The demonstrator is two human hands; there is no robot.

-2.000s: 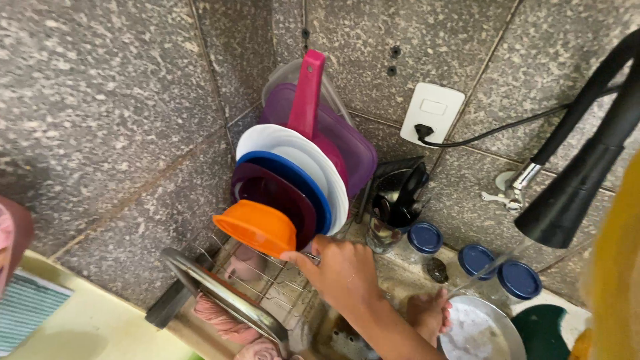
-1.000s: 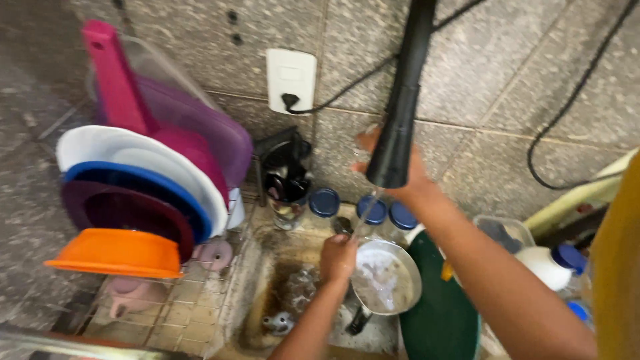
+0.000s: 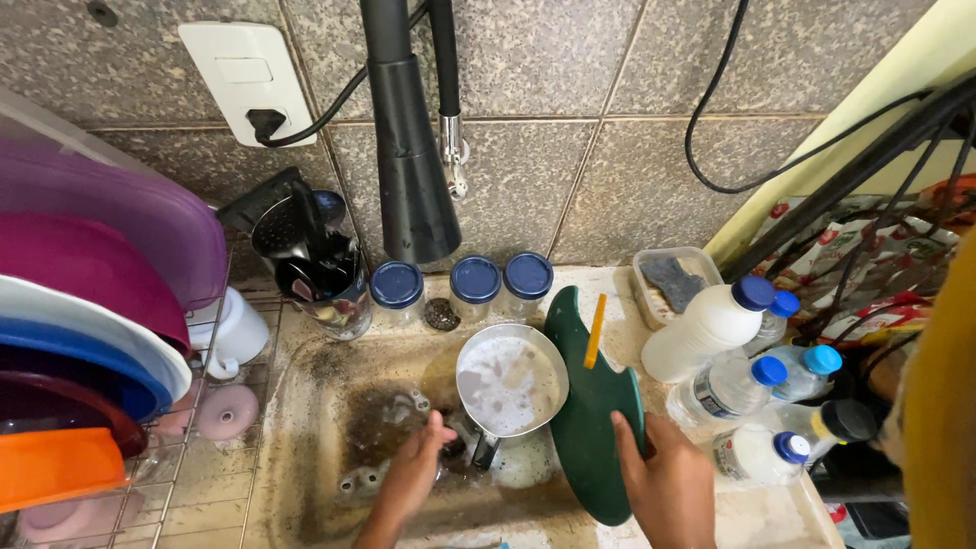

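Observation:
My right hand (image 3: pixel 662 476) grips the right edge of a dark green plastic board (image 3: pixel 591 427), thumb on its face, which stands tilted at the right side of the sink (image 3: pixel 305 457). My left hand (image 3: pixel 415 461) is over the sink, fingers apart, holding nothing. Between the hands, a metal saucepan (image 3: pixel 512 380) with cloudy, sudsy water sits in the sink, its black handle toward me. Soapy water lies on the sink bottom. A yellow-orange strip (image 3: pixel 595 332) shows against the board's upper part. The black faucet head (image 3: pixel 418 191) hangs above, with no water seen flowing.
A wire dish rack (image 3: pixel 179 473) on the left holds colored bowls (image 3: pixel 57 465) and a white mug (image 3: pixel 232 332). Behind the sink are a utensil holder (image 3: pixel 328 297) and blue-lidded jars (image 3: pixel 474 282). Several bottles (image 3: pixel 709 328) and a plastic tub (image 3: pixel 675 278) stand right. A wall outlet (image 3: pixel 248 80) has a plug in it.
My right hand has left the faucet head and come down to the green board. My left hand has moved off the saucepan's rim. The view has shifted right since the earliest frame.

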